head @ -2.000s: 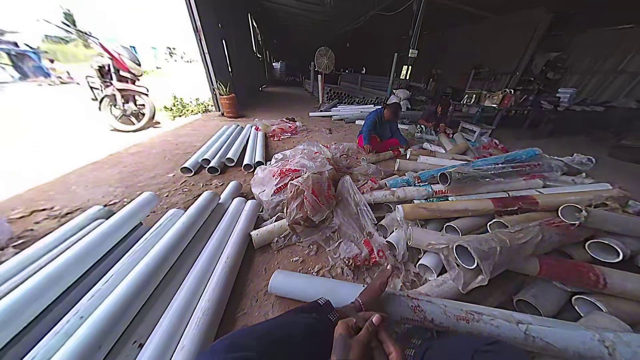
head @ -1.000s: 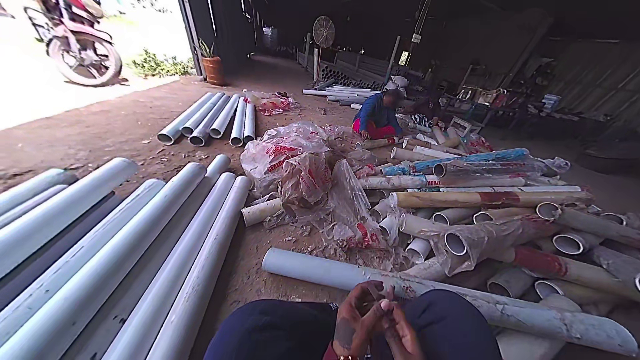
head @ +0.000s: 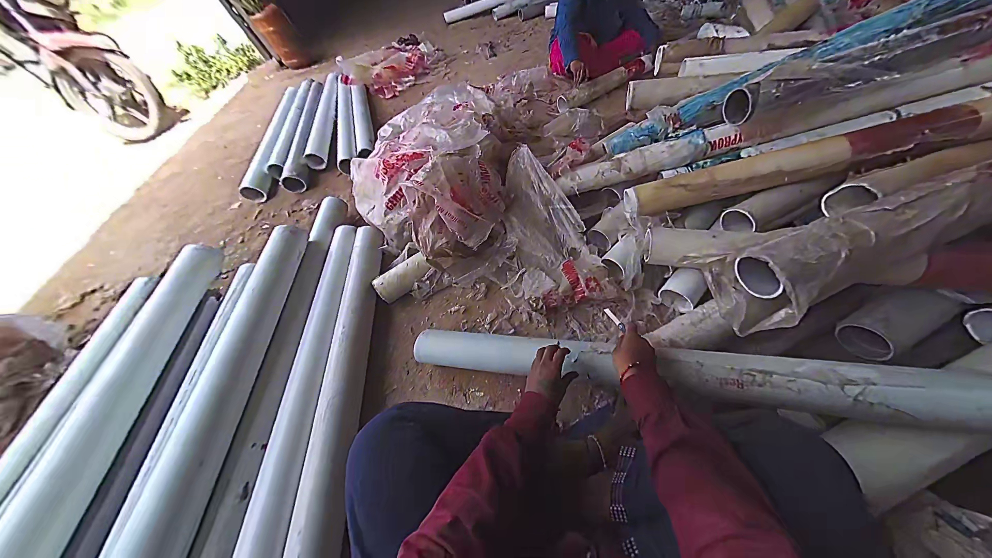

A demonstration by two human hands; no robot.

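A long pale plastic pipe lies crosswise in front of my knees, its left end smooth and the rest covered with a dirty, torn film. My left hand rests on the pipe, fingers bent over its top where the film's edge begins. Just to the right, my right hand is closed around a small tool with a pale, thin end that points up and left; its kind cannot be told. A bracelet circles my right wrist.
Bare pipes lie side by side at the left, a shorter group behind them. Crumpled plastic wrapping is heaped ahead. Wrapped pipes pile up at the right. A person sits beyond; a motorcycle stands far left.
My hands were together above my lap one second ago; now they are apart at the pipe, the right one with a small tool. The view has tilted down.
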